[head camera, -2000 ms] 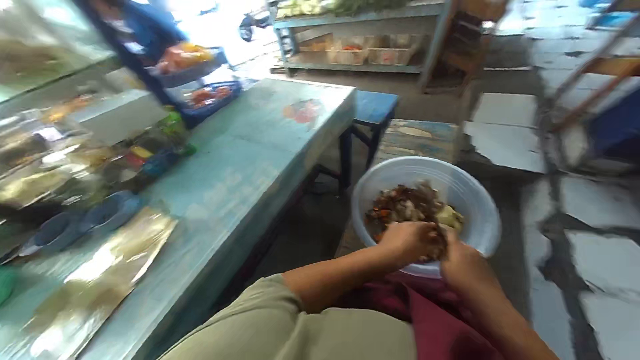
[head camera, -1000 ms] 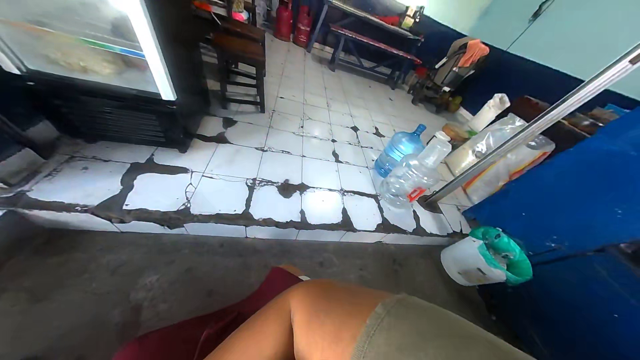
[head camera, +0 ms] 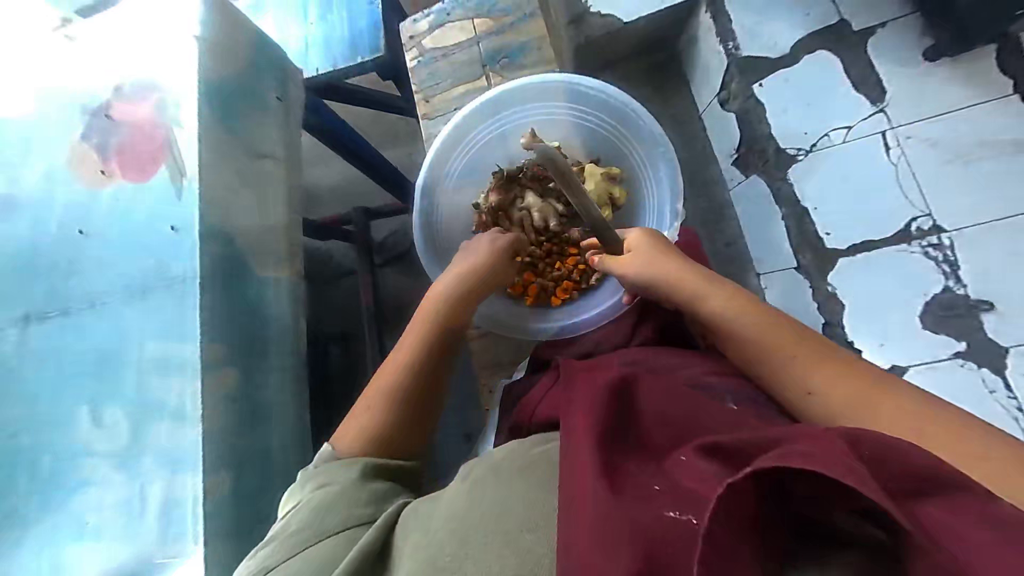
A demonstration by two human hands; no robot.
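Observation:
A wide translucent plastic basin (head camera: 640, 144) stands on a wooden bench in front of me. In it lie whole brown roots, a yellow ginger root (head camera: 604, 188) at the right and cut orange turmeric pieces (head camera: 552, 280) at the near side. My right hand (head camera: 636, 260) is closed on the handle end of a knife (head camera: 572, 188), whose blade points up and left over the roots. My left hand (head camera: 492, 256) reaches into the basin at its left side, fingers bent down at the brown roots; whether it grips one is hidden.
A worn blue-painted table (head camera: 104, 336) runs along the left. The wooden bench (head camera: 460, 48) extends beyond the basin, beside a blue stool (head camera: 344, 32). A raised floor of cracked white tiles (head camera: 832, 192) lies to the right. A maroon apron (head camera: 640, 448) covers my lap.
The view has swung away from the tiled room and back down to the basin. My hands, together over the basin two seconds ago, are now apart, with a knife showing in the right one.

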